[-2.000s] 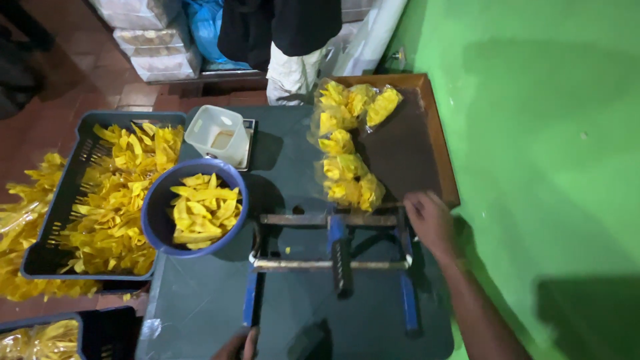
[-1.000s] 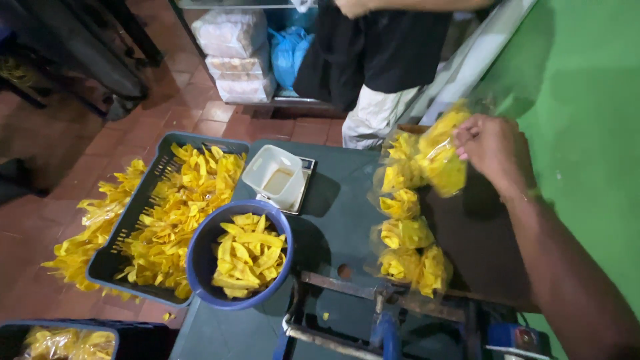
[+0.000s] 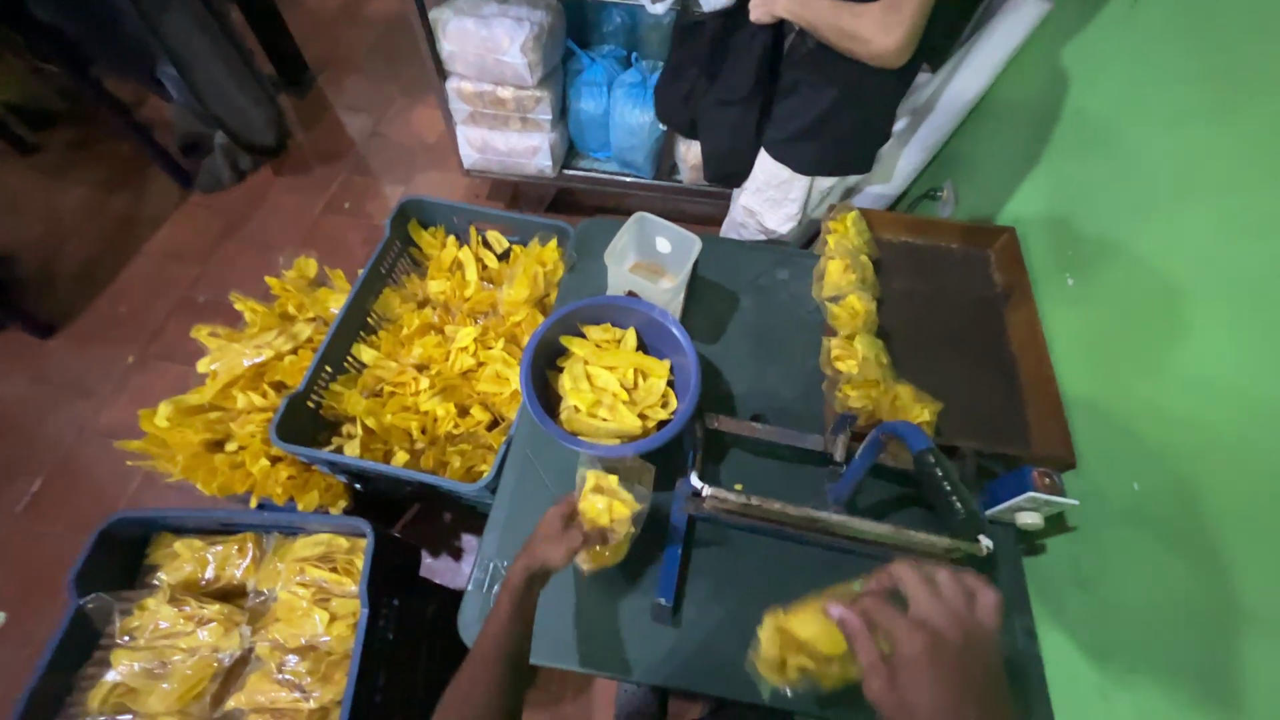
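Observation:
My left hand (image 3: 553, 538) grips a small clear bag of yellow chips (image 3: 606, 520) just below the blue bowl of yellow chips (image 3: 612, 440). At the table's near right side, my right hand (image 3: 925, 630) holds another clear bag of yellow chips (image 3: 805, 642), slightly blurred. Between and beyond my hands stands a blue-framed impulse bag sealer (image 3: 835, 518), its handled arm raised. A row of filled chip bags (image 3: 850, 315) lies along the left side of a wooden tray (image 3: 1040, 350) at the far right.
A translucent plastic container (image 3: 655, 255) stands behind the bowl. Left of the green table (image 3: 750, 370) are a crate of loose chips (image 3: 400, 455), a heap of bagged chips (image 3: 235, 400) and a crate of larger bags (image 3: 365, 600). A co-worker (image 3: 810, 110) stands beyond; a green wall is at right.
My right hand has moved from the tray to the near table side, holding a chip bag. My left hand, out of view one second ago, now shows with a bag. The view has shifted.

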